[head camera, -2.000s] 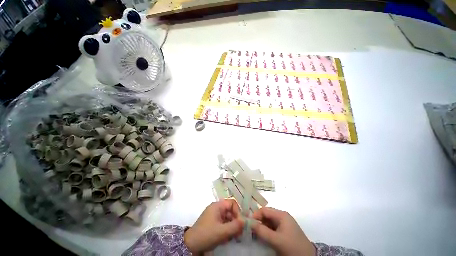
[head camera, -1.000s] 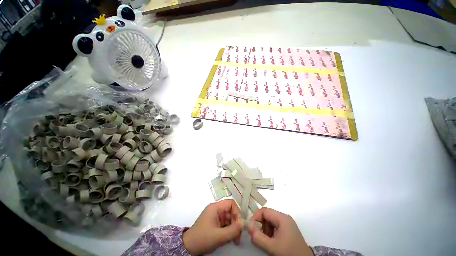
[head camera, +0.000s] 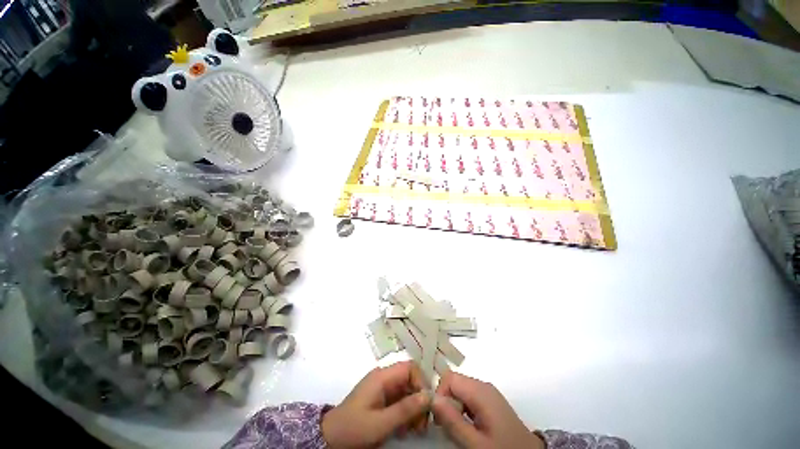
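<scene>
My left hand (head camera: 377, 405) and my right hand (head camera: 481, 412) are together at the bottom centre, fingertips nearly touching. They pinch a small grey-beige strip (head camera: 429, 391) between them; its shape is mostly hidden by the fingers. A loose fanned pile of flat grey-beige strips (head camera: 425, 317) lies on the white table just beyond the fingertips. A large heap of formed rings (head camera: 189, 294) sits at the left in an open clear plastic bag (head camera: 44, 206).
A pink-white board (head camera: 478, 167) with yellow tape lies beyond the strips. A single loose ring (head camera: 346, 228) is by its near left corner. A white fan (head camera: 210, 105) stands behind the bag. A grey filled bag (head camera: 776, 215) is at the right edge.
The hands stay together at the same place; the fingers have shifted and closed in around the small strip. The whole view has tilted slightly.
</scene>
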